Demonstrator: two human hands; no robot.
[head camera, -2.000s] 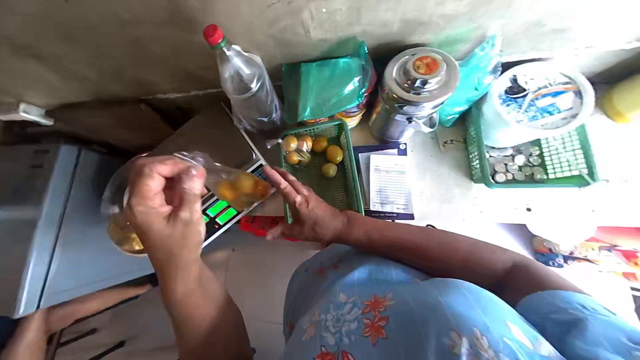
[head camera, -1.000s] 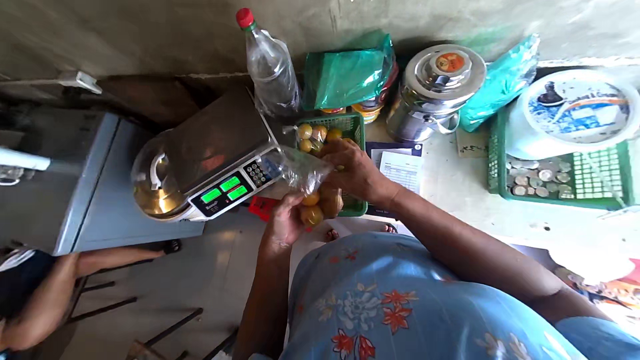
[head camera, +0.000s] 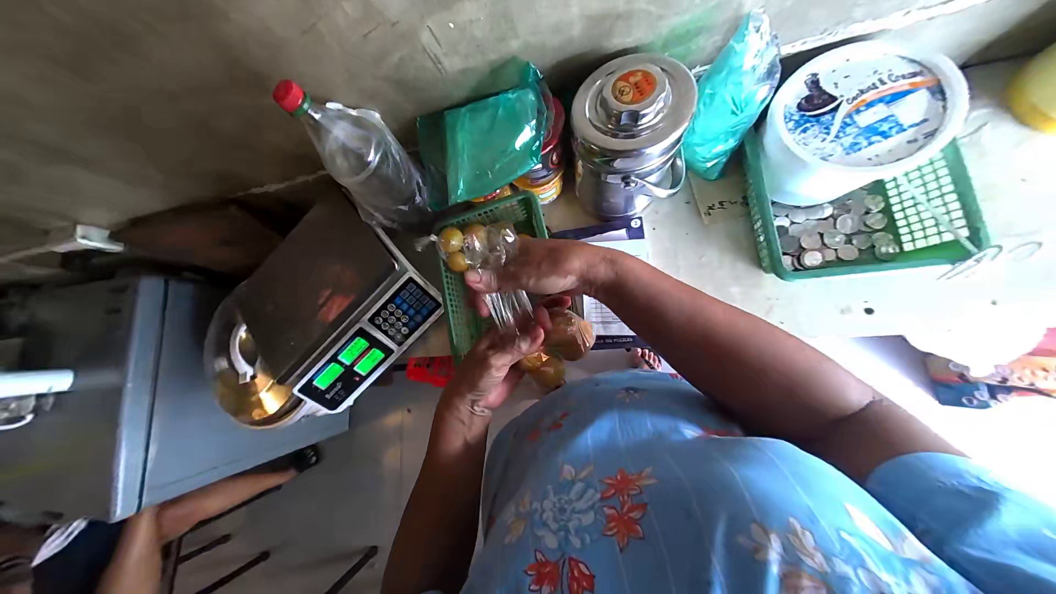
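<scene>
A clear plastic bag of orange-yellow fruits (head camera: 544, 367) hangs at my left hand (head camera: 487, 367), whose fingers grip its gathered neck. Just above, my right hand (head camera: 536, 268) is closed on the bag's stretched upper part (head camera: 505, 309). Both hands are over the near part of a green plastic basket (head camera: 462, 318). More small yellow fruits (head camera: 452, 239) in clear plastic show in the basket beyond my right hand. Left of the hands stands a digital scale (head camera: 318, 289) with lit green displays and a bare dark plate. Some right fingers are hidden.
Behind the basket stand a plastic bottle with red cap (head camera: 363, 157), green plastic bags (head camera: 487, 148) and a metal canister (head camera: 631, 140). At right, a green basket (head camera: 767, 239) holds coins and a white tub (head camera: 866, 107). Printed paper (head camera: 606, 313) lies beside my right wrist. Another person's leg (head camera: 198, 503) shows lower left.
My left hand has moved from over the scale to beside the green basket with the bag of fruits. My right hand, apart from the bag's neck two seconds ago, has closed on it.
</scene>
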